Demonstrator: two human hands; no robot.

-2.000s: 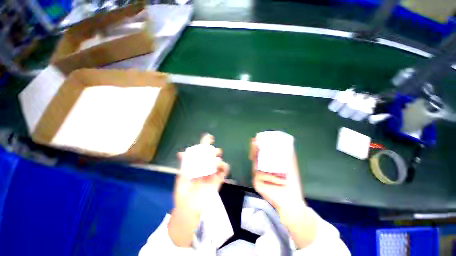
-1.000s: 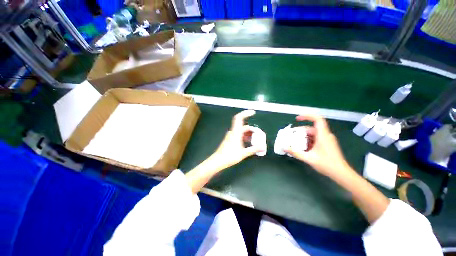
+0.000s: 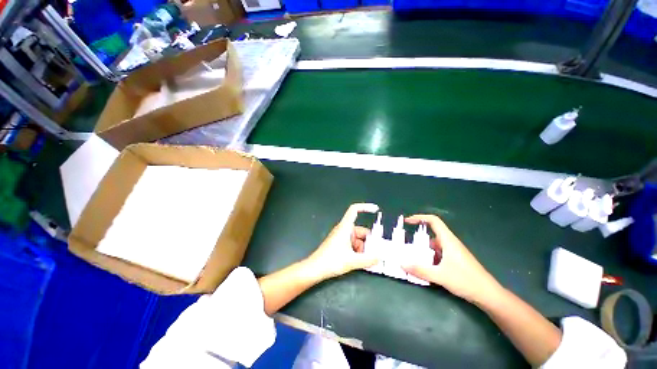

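My left hand (image 3: 343, 243) and my right hand (image 3: 448, 261) hold a short row of white dropper bottles (image 3: 396, 251) between them, over the dark green bench. The bottles stand side by side with their thin nozzles pointing up. My left fingers press the left end and my right fingers the right end. The lower edge of the row is partly washed out by glare. An open cardboard carton (image 3: 254, 203) lies to the left, with a flat white surface inside.
A second carton (image 3: 176, 117) sits on a plastic-wrapped stack (image 3: 268, 79) behind. One bottle (image 3: 559, 127) lies on the green conveyor belt (image 3: 403, 108). Several set-aside bottles (image 3: 570, 205), a white pad (image 3: 575, 278) and a tape roll (image 3: 627, 319) are at right.
The bottles that were apart in my two hands are now together in one row, upright. The view has shifted, and the bottle on the belt shows farther left and higher.
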